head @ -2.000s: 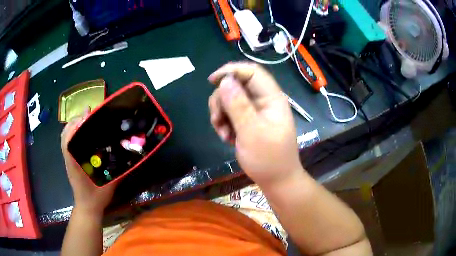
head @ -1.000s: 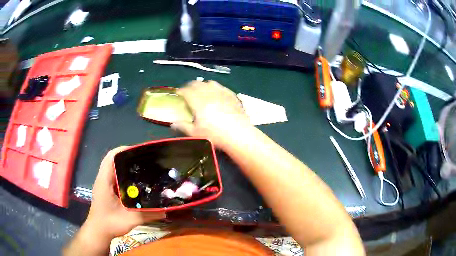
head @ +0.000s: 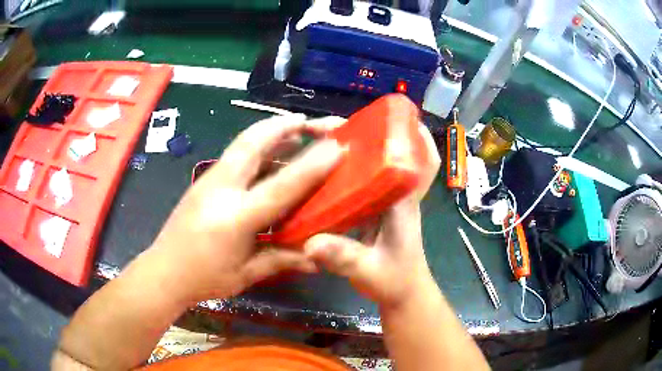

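Note:
The red tin [head: 366, 170] is tipped over in the air above the bench, its red outside facing me and its inside hidden. My right hand [head: 388, 253] grips it from the right and below, with the fingers around the far side. My left hand [head: 218, 206] is at the tin's left end, fingers against it; the opening does not show. Both hands are slightly blurred. A red rim of the tin lid [head: 201, 170] shows on the mat behind my left hand, which covers most of it.
The red compartment tray [head: 109, 177] with white slips and a black pile lies left. The blue heating unit [head: 363, 61] stands at the back. Orange-grey tools [head: 455, 156], tweezers [head: 479, 268], a yellow cup [head: 496, 140], a teal box [head: 586, 206] and a fan [head: 637, 230] are right.
The tin has been raised and tipped from opening up to outside facing me. My right hand has left the lid and now grips the tin. The view has shifted slightly.

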